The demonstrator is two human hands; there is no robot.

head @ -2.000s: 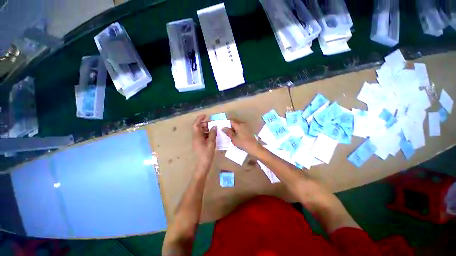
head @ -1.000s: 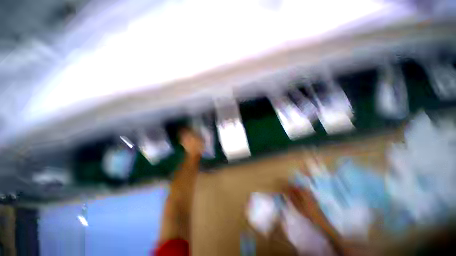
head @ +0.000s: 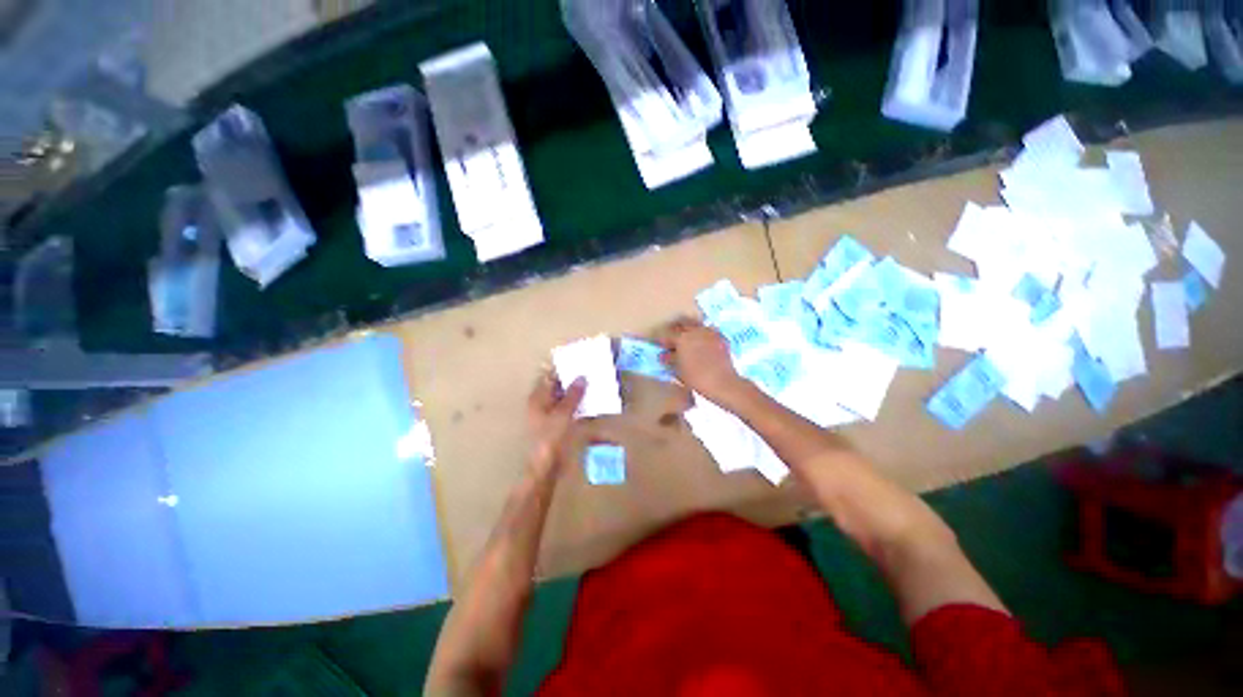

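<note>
My left hand [head: 556, 413] holds a white leaflet [head: 590, 373] by its lower left edge over the cardboard bench cover [head: 498, 477]. My right hand [head: 698, 357] holds a blue leaflet [head: 643, 357] by its right end, just right of the white one. Another small blue leaflet [head: 605, 464] lies on the cardboard below. A mixed heap of blue and white leaflets [head: 872, 311] lies right of my right hand, with a larger white heap [head: 1077, 259] beyond it.
Clear plastic boxes [head: 395, 177] lie on the dark green conveyor belt [head: 566, 164] beyond the scuffed belt edge [head: 627, 255]. A shiny blue sheet [head: 300, 483] covers the bench's left. A red stool [head: 1159, 531] stands at lower right.
My left hand has come back from over the belt to the bench and now holds a white leaflet. My right hand now holds a blue leaflet. The boxes on the belt appear further left than two seconds ago.
</note>
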